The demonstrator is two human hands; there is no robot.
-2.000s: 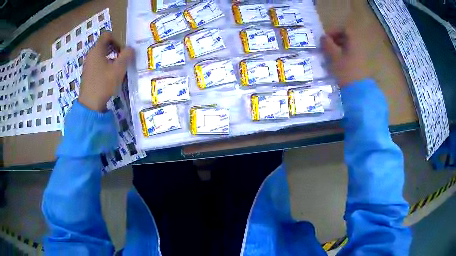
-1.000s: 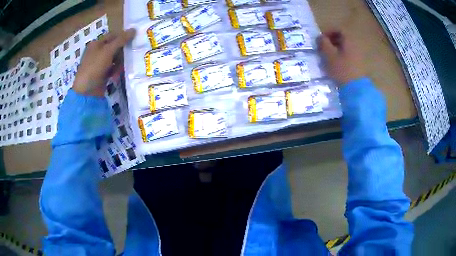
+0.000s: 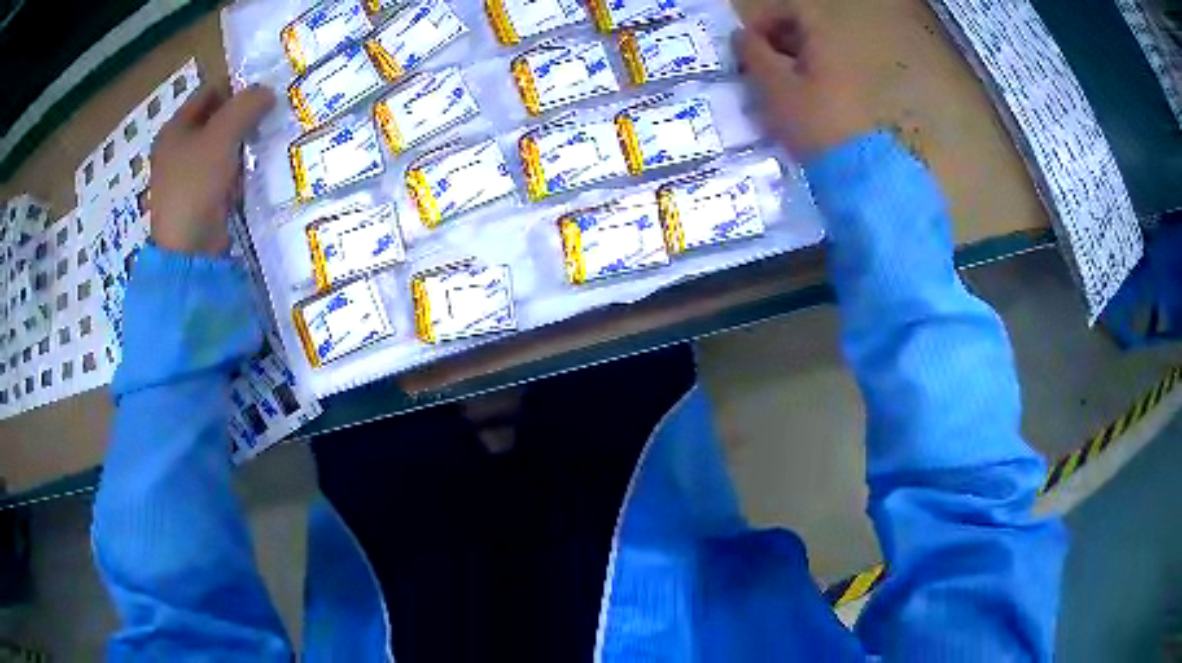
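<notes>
A whitish blister tray (image 3: 532,259) lies at the bench edge in front of me, tilted a little in view, its far end cut off by the top edge. Pouch cells (image 3: 464,303) with gold-amber strips sit in its pockets, with white, blue-printed adhesive pads on their faces. My left hand (image 3: 201,162) is at the tray's left edge, fingers curled on the rim. My right hand (image 3: 801,84) is at the tray's right edge, fingers curled against it. The fingertips of both hands are partly hidden, and the tray's underside is hidden.
White sheets with square holes (image 3: 58,304) lie at the left on the brown board (image 3: 962,156). A blue-printed adhesive sheet (image 3: 270,402) shows between my left arm and the tray, over the bench edge. A long stack of printed sheets (image 3: 1066,149) overhangs the edge at right.
The tray and both hands have shifted left in view, and the tray looks turned slightly. The bench also appears tilted, so the view itself has moved. Both hands stay at the tray's sides.
</notes>
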